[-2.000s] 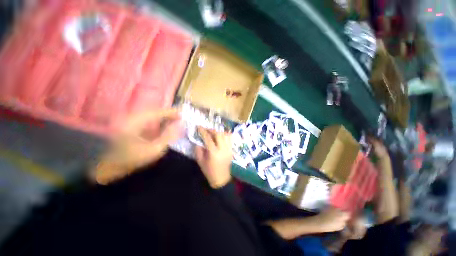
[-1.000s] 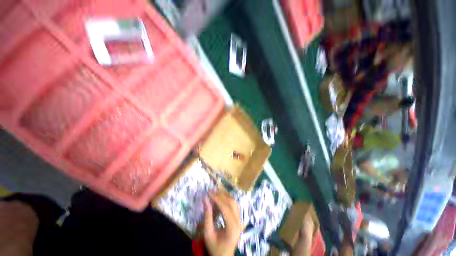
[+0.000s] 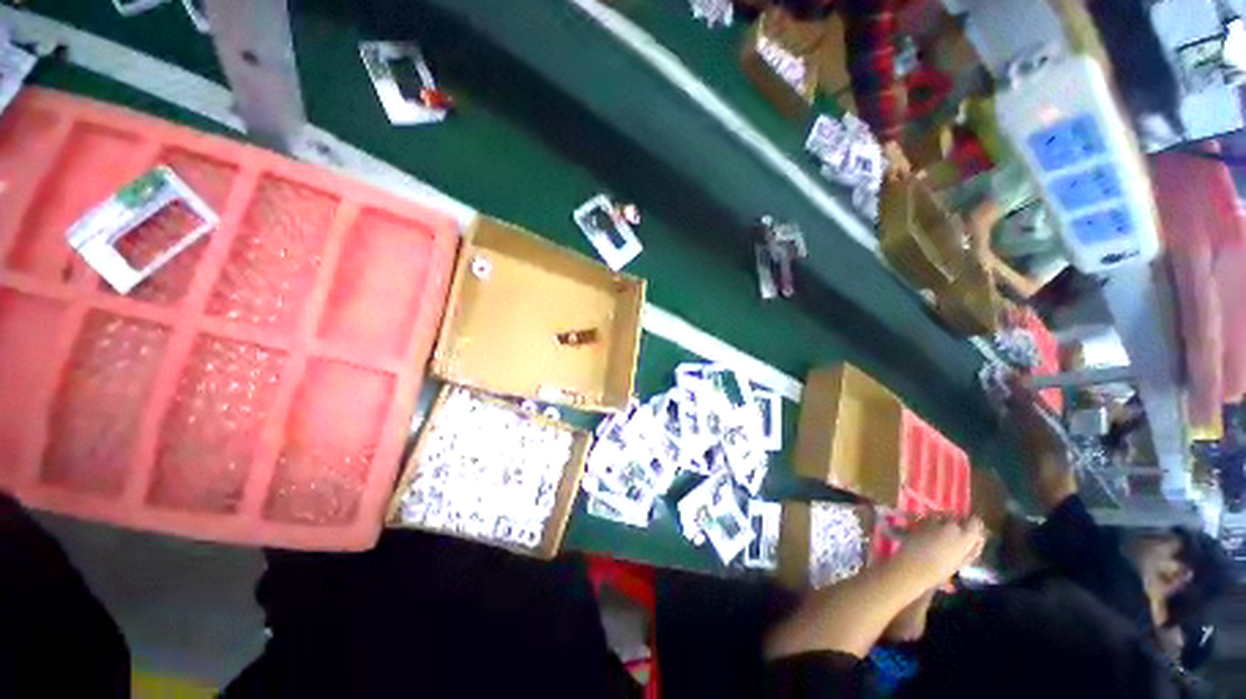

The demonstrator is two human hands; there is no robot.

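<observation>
Neither of my hands can be made out. Dark clothing fills the lower left, and a dim reddish patch beside it is unclear. Nearest me is the shallow carton (image 3: 396,508), full of small white rings. Behind it the deeper carton (image 3: 635,348) holds a small brown piece and a white ring. The large pink compartment tray (image 3: 435,273) lies to the left, with tiny clear parts in several pockets. A single white frame with a green strip (image 3: 103,243) lies tilted across its pockets. A pile of white frames (image 3: 683,434) lies right of the cartons.
Spaced white frames (image 3: 396,85) and a dark-and-white unit (image 3: 779,257) lie on the green belt (image 3: 547,150). A grey post (image 3: 260,75) stands behind the tray. At right are a neighbour's open carton (image 3: 854,430), a pink tray and a person's forearms (image 3: 888,587). People sit across the belt.
The hand that was over the ring carton has left the picture, and so has the skin at lower left. The view has turned, showing the tray and cartons higher and more of the neighbour's side.
</observation>
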